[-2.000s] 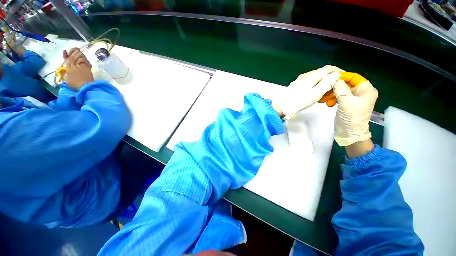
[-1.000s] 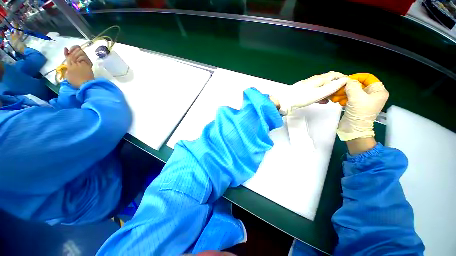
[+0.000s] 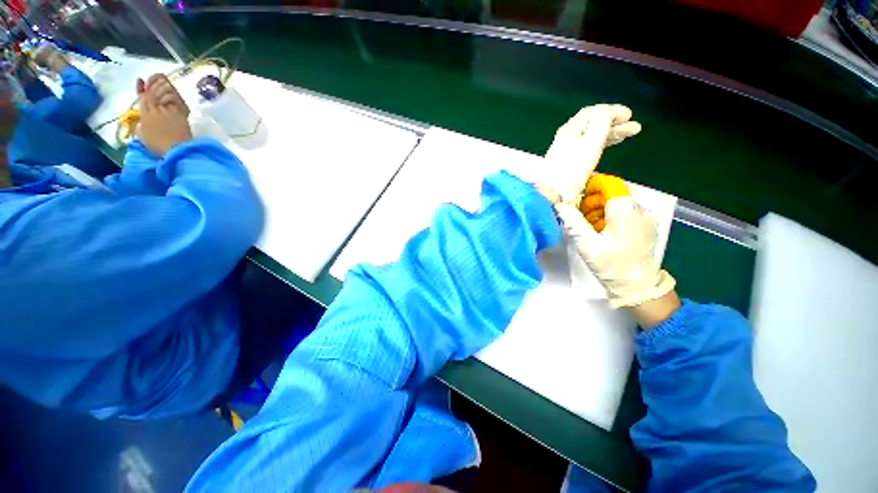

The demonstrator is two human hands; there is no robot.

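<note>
My left hand (image 3: 581, 146) wears a thin cream latex glove and is held up over the far edge of the white foam mat (image 3: 539, 342), fingers extended and holding nothing. My right hand (image 3: 621, 248), in a like glove, is at my left wrist with its thumb and fingertips closed on the left glove's cuff (image 3: 558, 195). Bright yellow-orange finger cots (?) (image 3: 604, 197) are bunched at my right fingers; I cannot tell whether they are worn or held. The right fingertips are partly hidden.
A neighbour in a blue smock (image 3: 116, 279) sits at left, hands over another mat. A white bottle with a dark top (image 3: 229, 111) and a looped cord (image 3: 226, 58) stand there. Thick white foam (image 3: 818, 327) lies at right. A dark green conveyor (?) (image 3: 424, 72) with metal edging runs behind.
My right hand has moved left and down from my left fingertips to the left wrist, with the orange pieces. My left hand has tilted upward and its fingers are now free. The view has shifted slightly.
</note>
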